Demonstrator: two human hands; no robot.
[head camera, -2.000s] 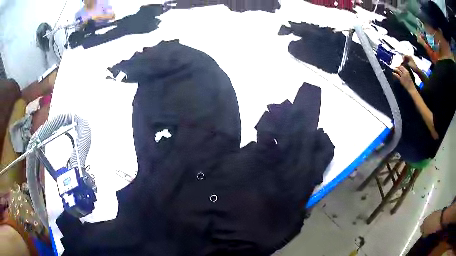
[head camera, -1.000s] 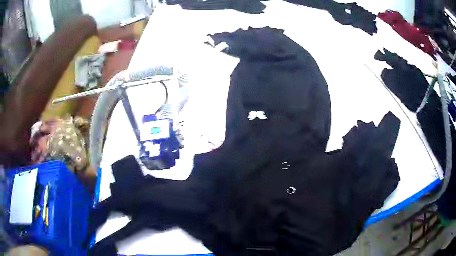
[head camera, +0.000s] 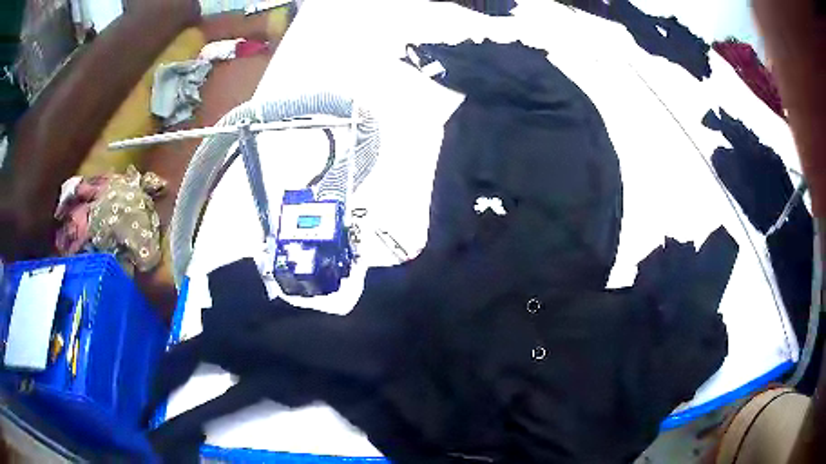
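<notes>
The large black garment (head camera: 516, 272) lies spread on the white table, with two small ring marks and a white butterfly-shaped tag on it. The blue-purple thread trimmer (head camera: 311, 240), with a small lit display, stands left of the garment body. Small pale thread snips (head camera: 391, 243) lie between them. My left hand is out of the picture. A blurred brown shape (head camera: 797, 109), very close to the camera, fills the upper right edge; it may be part of my right hand or arm, its fingers not visible.
A ribbed hose (head camera: 204, 172) and silver stand (head camera: 255, 172) rise behind the trimmer. A blue crate (head camera: 118, 335) with a clipboard (head camera: 34, 317) stands left. Cloth scraps (head camera: 127, 217) lie beyond it. A tan rounded shape (head camera: 770, 430) shows at lower right.
The view has swung left, bringing the crate in and taking the other workers out. The blurred brown shape has appeared at the right edge. The garment lies much as before.
</notes>
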